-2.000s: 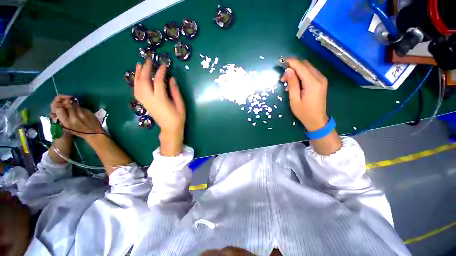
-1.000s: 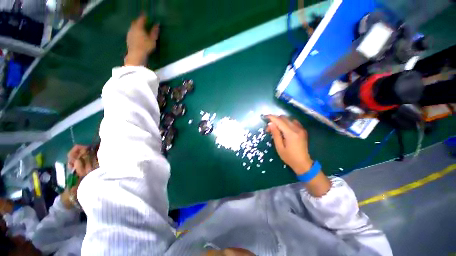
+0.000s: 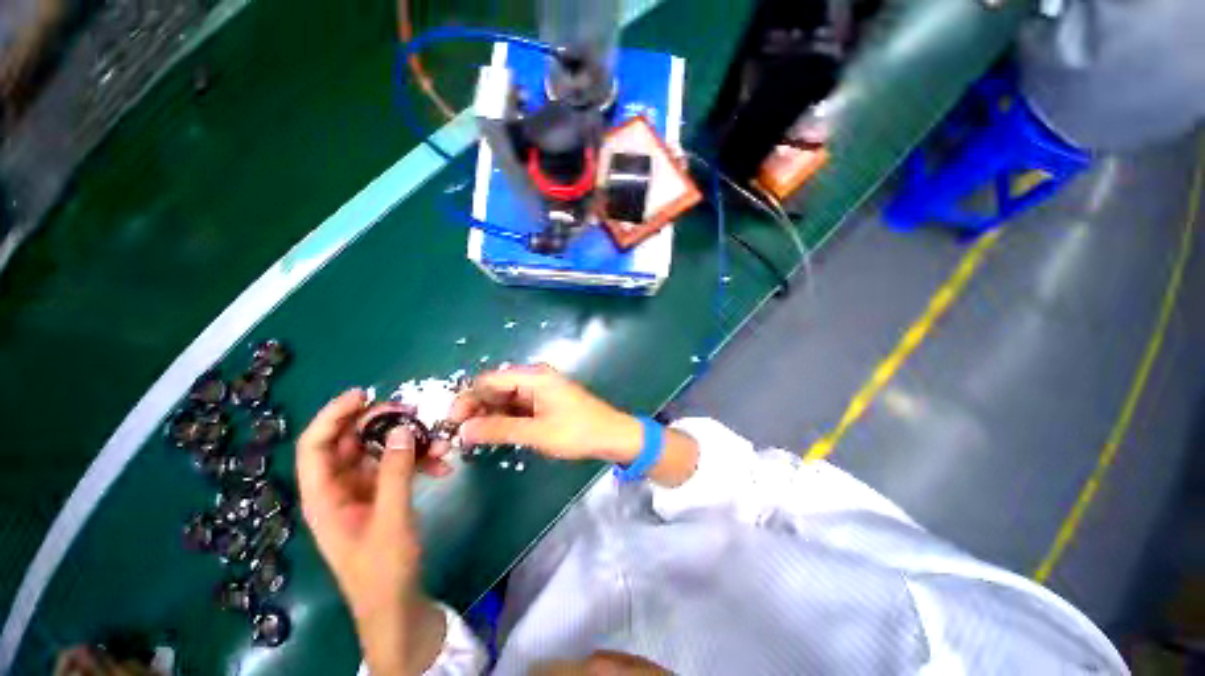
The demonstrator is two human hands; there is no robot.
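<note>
My left hand (image 3: 357, 508) holds a round black housing (image 3: 393, 431) between thumb and fingers above the green mat. My right hand (image 3: 535, 412), with a blue wrist band (image 3: 644, 449), is beside it and pinches a tiny dark part (image 3: 445, 431) at the housing's right edge. The part is too small and blurred to tell more. White pads (image 3: 430, 399) lie in a loose pile just beyond and partly behind the hands. Several more black housings (image 3: 238, 508) lie in a cluster on the mat to the left.
A blue equipment box (image 3: 571, 273) stands beyond the hands, with a black fixture with a red ring and an orange-brown block (image 3: 652, 185) on it. Cables run at its right. A blue stool (image 3: 985, 165) and another person's pale clothing (image 3: 1123, 66) are at top right.
The view has swung to the right. My left hand has come back from its far reach and now holds a housing. My right hand has come up against that housing.
</note>
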